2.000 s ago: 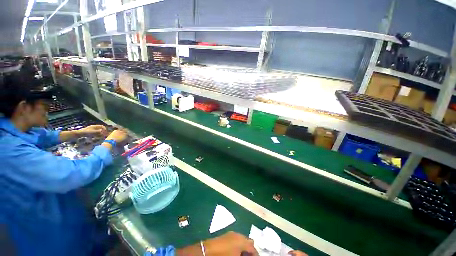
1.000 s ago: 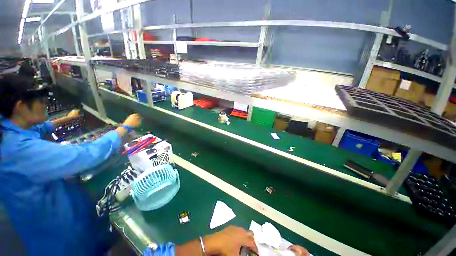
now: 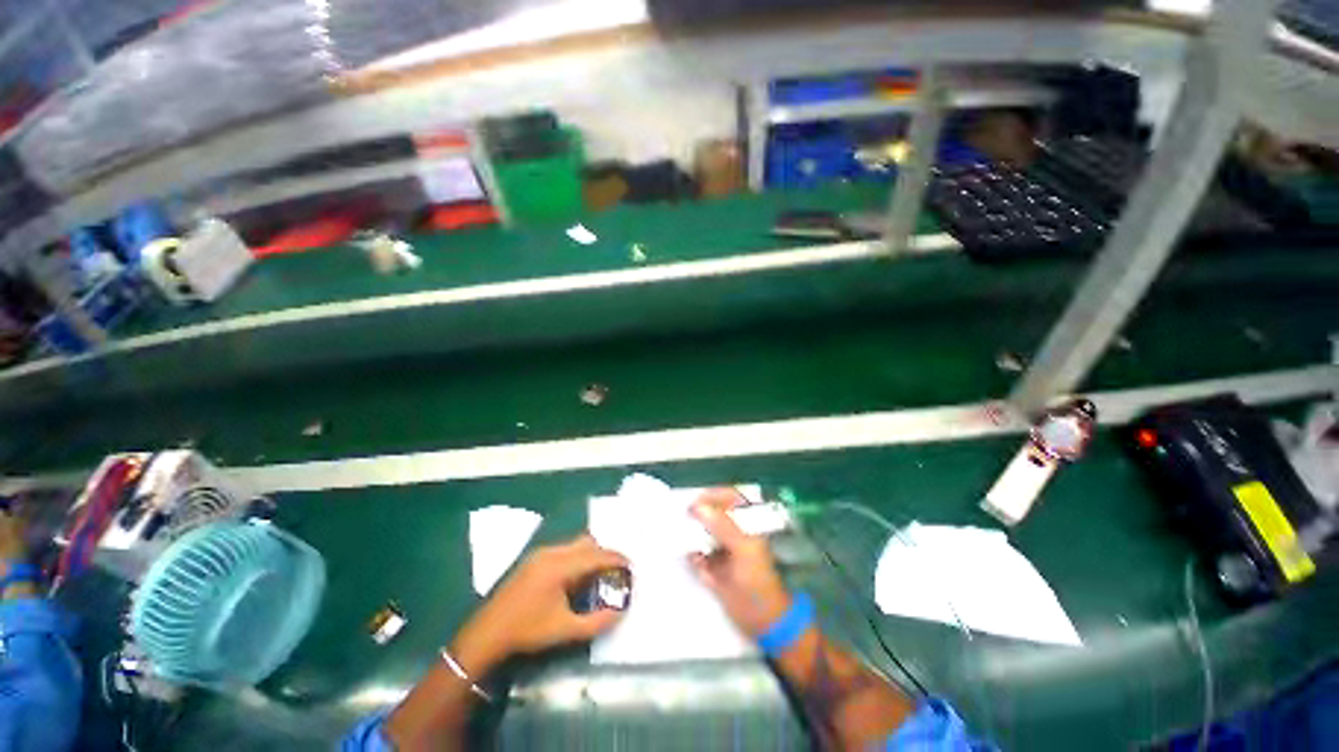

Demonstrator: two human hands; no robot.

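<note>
My left hand (image 3: 541, 599) holds a small dark module (image 3: 608, 589) with a silvery face between thumb and fingers, over the left part of a white paper sheet (image 3: 673, 620). My right hand (image 3: 746, 566) holds a white dispensing pen (image 3: 764, 517) with a bright green end pointing right; its tip is hidden or too blurred to tell. A clear hose and a thin dark cable run off to the right. A crumpled white wipe (image 3: 642, 497) lies at the sheet's top edge. Another module (image 3: 386, 624) lies on the green bench at left.
A light blue fan cage (image 3: 228, 602) and white metal box (image 3: 184, 497) stand at left. White paper pieces lie left (image 3: 502, 545) and right (image 3: 969, 577). At right are a mini fan (image 3: 1038, 466) and black controller (image 3: 1226, 492). Modules (image 3: 592, 394) lie on the belt. A person's blue sleeve shows far left.
The view has swung down and to the right. My right hand, the pen, the controller and the mini fan now show. My left hand is now fully seen with the module; the neighbouring person is mostly out of view.
</note>
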